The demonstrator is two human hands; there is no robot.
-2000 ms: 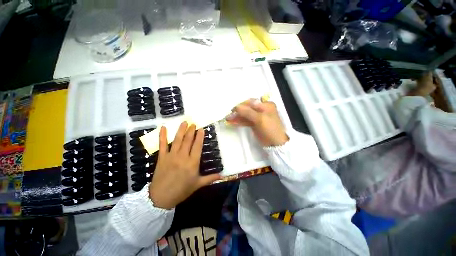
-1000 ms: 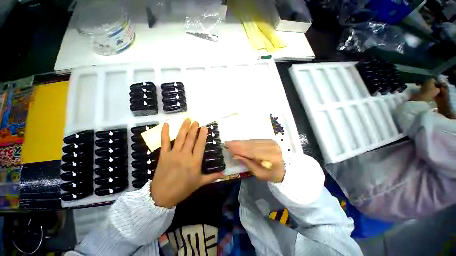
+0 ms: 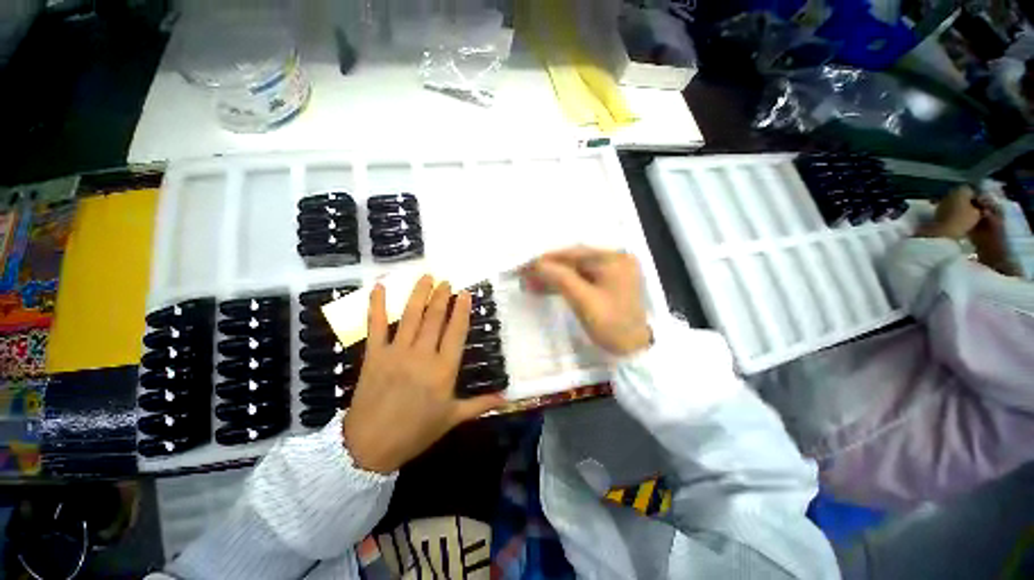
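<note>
My left hand [image 3: 403,380] lies palm down with fingers spread, holding a pale yellow strip [image 3: 354,317] across columns of glossy black housings [image 3: 251,368] in a white tray [image 3: 202,278]. The strip is partly hidden under the fingers. My right hand [image 3: 590,297] is above the tray, right of the column by my left hand, blurred. Its fingertips are pinched on a thin tool, seemingly tweezers [image 3: 519,273], mostly hidden and hard to make out. Two shorter stacks of black housings [image 3: 393,227] lie in the tray's back row.
A clear round tub [image 3: 263,96], a clear bag [image 3: 465,59] and spare yellow strips [image 3: 592,91] are on a white board [image 3: 363,108] behind. A colourful board and yellow sheet [image 3: 104,278] lie left. A second tray [image 3: 782,255] and another person's hands [image 3: 964,221] are right.
My right hand has moved up and away from the tray's front half, back near where it was two seconds ago. My left hand and the strip stay in place.
</note>
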